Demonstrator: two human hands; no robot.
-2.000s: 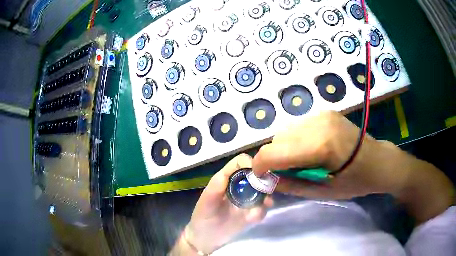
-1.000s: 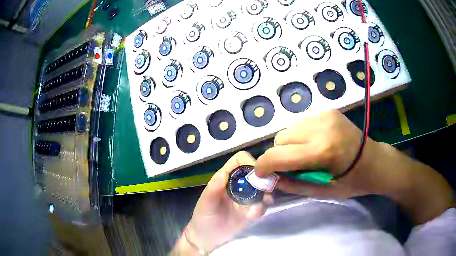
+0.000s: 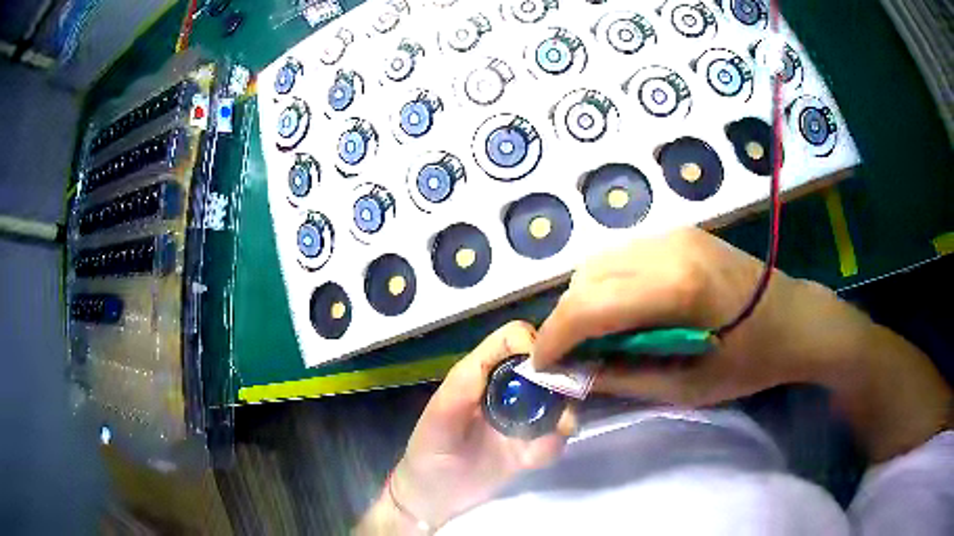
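Observation:
A round black speaker driver (image 3: 515,402) with a shiny dark-blue centre sits in my left hand (image 3: 460,440), face up, below the near edge of the mat. My right hand (image 3: 669,314) has its fingertips at the driver's upper right rim. It holds a green probe handle (image 3: 657,341) like a pen. A small white-pink patch (image 3: 563,379) at the fingertips covers part of the driver's face. The probe's tip is hidden. A thin red and black lead (image 3: 775,199) runs up from the handle's rear.
A white foam tray (image 3: 282,225) holds ringed drivers, with black empty pockets along its near row. A clear plastic tray (image 3: 131,361) with rows of black drivers lies at left. Both lie on the green mat (image 3: 251,325) with yellow tape.
The green handle has turned flatter and shows more. The white-pink patch has tilted and uncovers more of the driver's face. The driver has shifted slightly right.

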